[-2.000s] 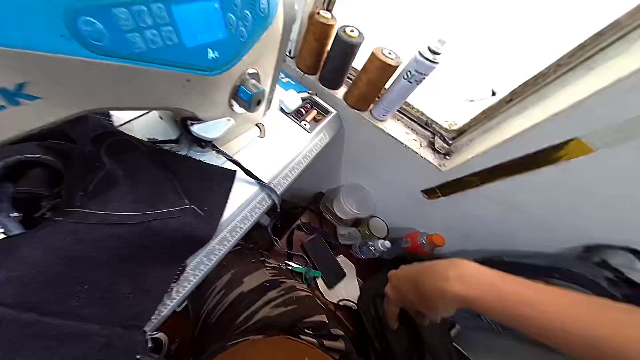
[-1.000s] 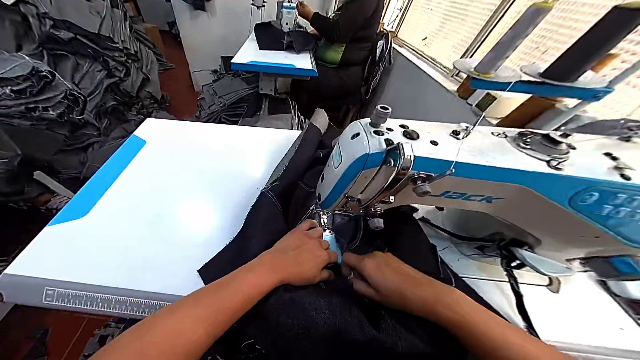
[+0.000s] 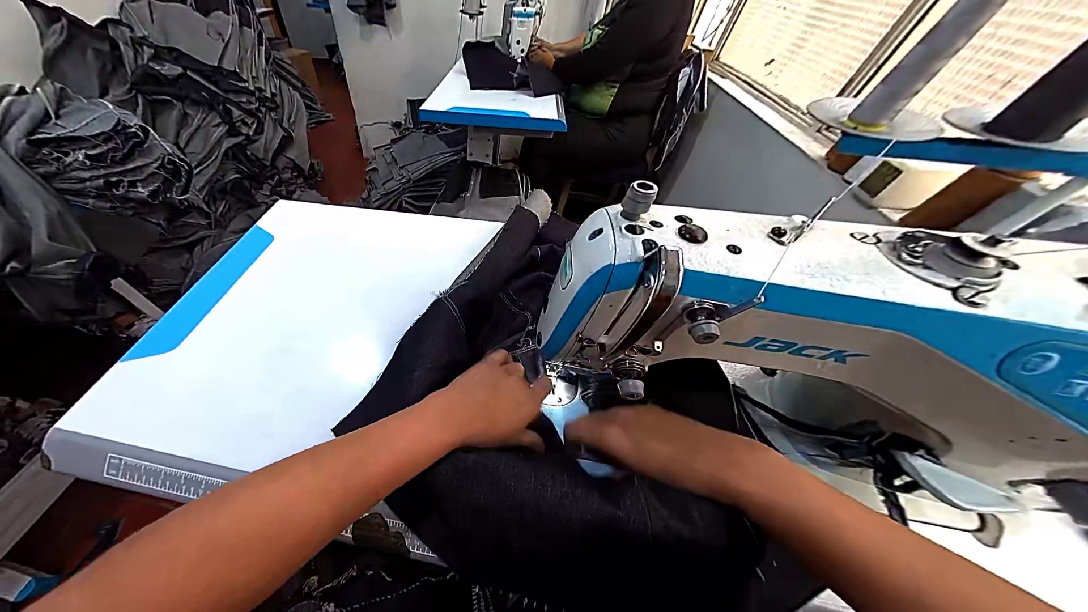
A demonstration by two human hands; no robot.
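Note:
A Jack industrial sewing machine (image 3: pixel 799 314) stands on a white table, its needle area (image 3: pixel 561 387) just beyond my hands. Dark denim fabric (image 3: pixel 578 527) lies around the needle plate, spreads under the machine arm and hangs over the front edge. My left hand (image 3: pixel 497 399) rests on the denim left of the needle, fingers bent over its edge; its thumb is partly hidden, so its hold is unclear. My right hand (image 3: pixel 625 433), slightly blurred, is at the denim right of the needle with its fingertips low; whether it pinches the cloth cannot be told.
The white tabletop (image 3: pixel 340 314) extends left, with a ruler strip (image 3: pixel 161 478) on its front edge. Thread cones (image 3: pixel 926 59) stand on a rack at the upper right. Piled grey denim (image 3: pixel 110 153) lies far left. Ahead, a co-worker (image 3: pixel 629 85) sits at another sewing machine (image 3: pixel 520 30).
Two seconds ago a hand was reaching low by bottles and a phone beside the table; the view has since swung to the needle. Since one second ago, the right hand has shifted slightly away from the left.

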